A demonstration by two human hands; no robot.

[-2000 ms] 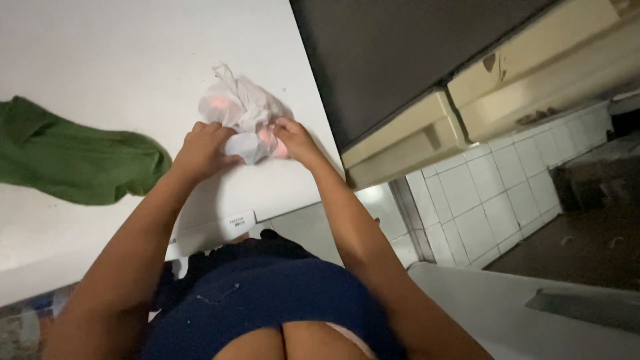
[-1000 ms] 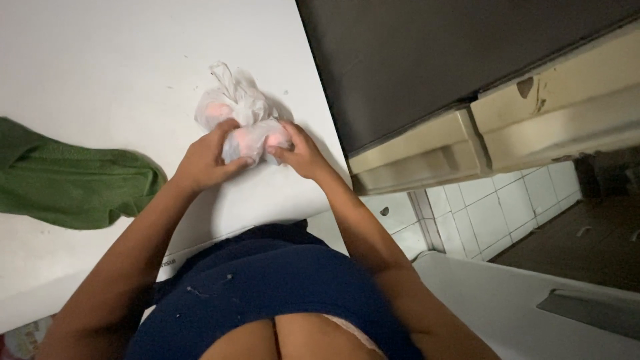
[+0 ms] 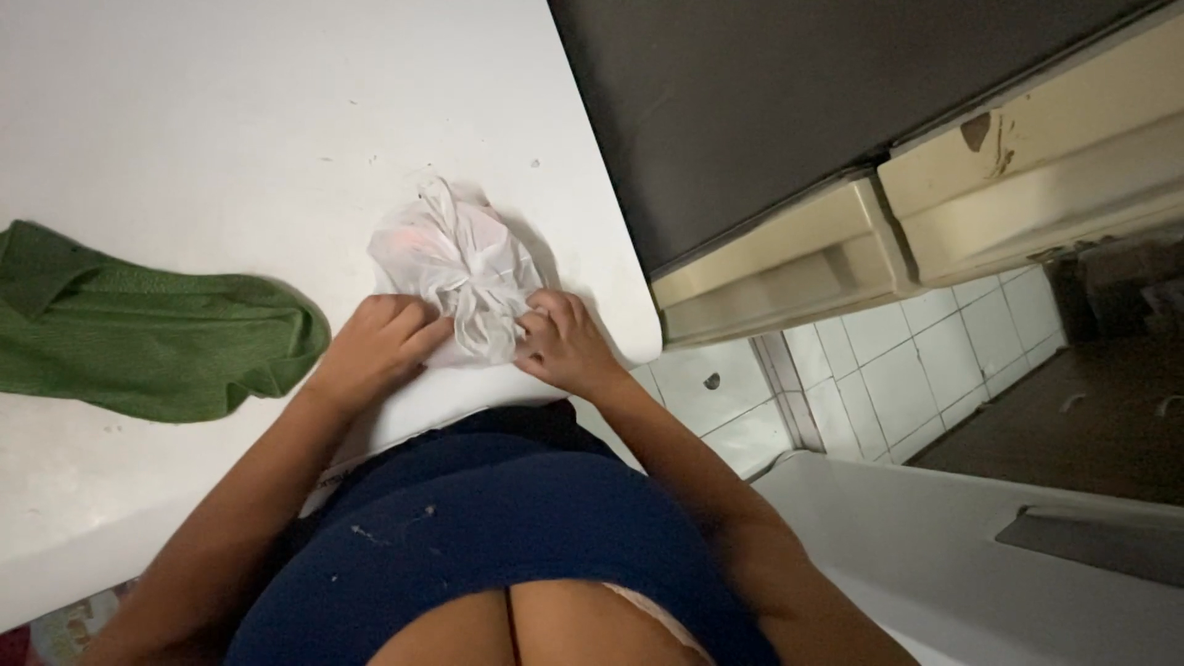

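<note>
A thin white plastic bag (image 3: 462,264), gathered and twisted at its top, lies near the front edge of a white surface. Something pinkish shows faintly through it; what it is I cannot tell. My left hand (image 3: 384,347) grips the bag's near left side with curled fingers. On the near right side, my right hand (image 3: 564,342) pinches the plastic between thumb and fingers. To the left of my left hand, a folded green cloth (image 3: 166,333) lies flat on the same surface.
The white surface (image 3: 213,111) has a rounded corner at right. Beside it stands a dark-topped unit with cream drawer fronts (image 3: 795,259). White floor tiles (image 3: 897,361) show beyond, and a light grey panel with a recessed handle (image 3: 971,555) is at lower right.
The bag's gathered top has come round toward me, between my hands; earlier it pointed away. My hands have shifted to the bag's near sides, and more creased plastic faces up.
</note>
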